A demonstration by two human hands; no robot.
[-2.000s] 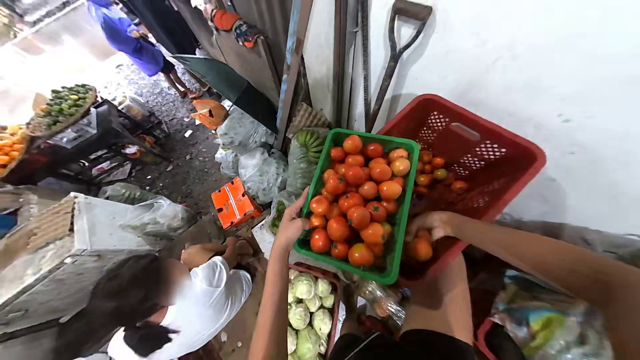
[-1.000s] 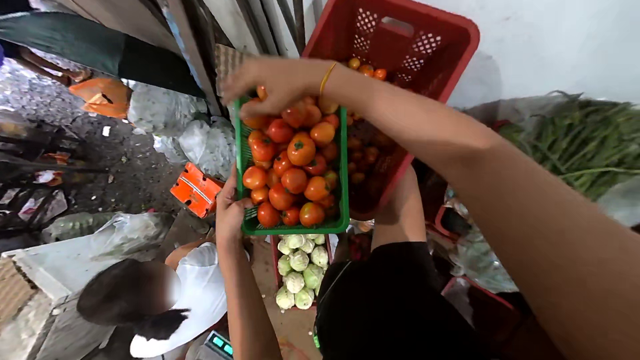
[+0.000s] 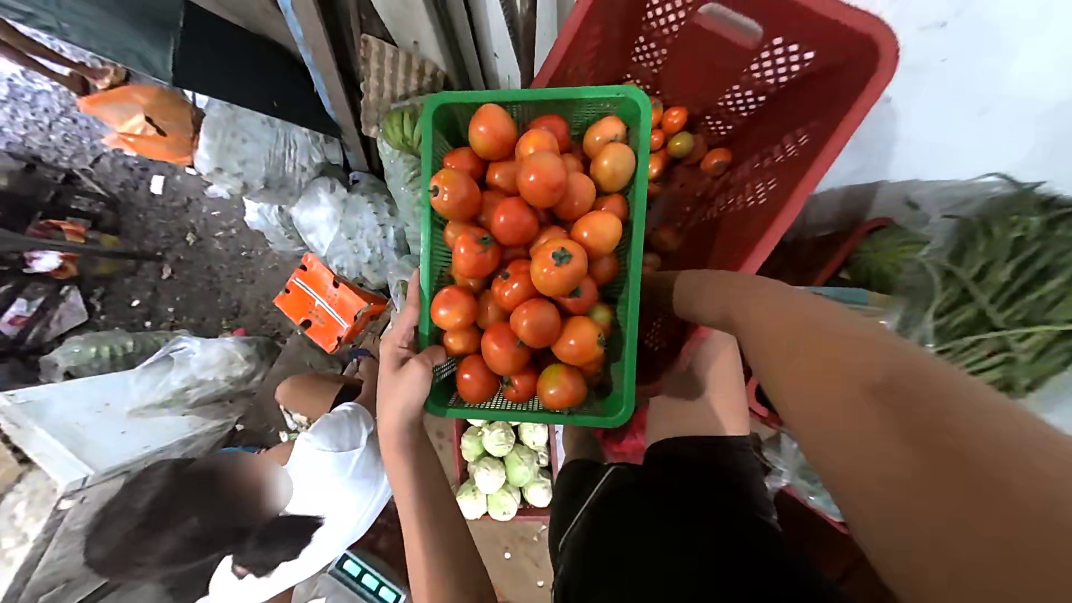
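Observation:
A green plastic basket [image 3: 638, 251] full of red and orange tomatoes [image 3: 536, 322] is at the middle of the view. My left hand [image 3: 406, 360] grips its left rim, thumb over the edge. Behind and to the right stands a deep red plastic crate [image 3: 804, 201] with some smaller tomatoes [image 3: 674, 121] in it. My right forearm reaches down into this crate. The right hand [image 3: 662, 297] is mostly hidden in shadow behind the basket's right edge, so its fingers and anything in them cannot be seen.
Pale green round vegetables [image 3: 502, 469] fill a crate below the basket. A person in a white shirt [image 3: 339, 469] is at lower left, beside a digital scale [image 3: 366, 578]. Long green beans [image 3: 997, 276] lie at right. An orange box [image 3: 328, 301] and plastic bags [image 3: 343, 226] lie at left.
My right hand was over the tomatoes in the green basket a second ago; it has moved down into the red crate. My left hand still holds the basket.

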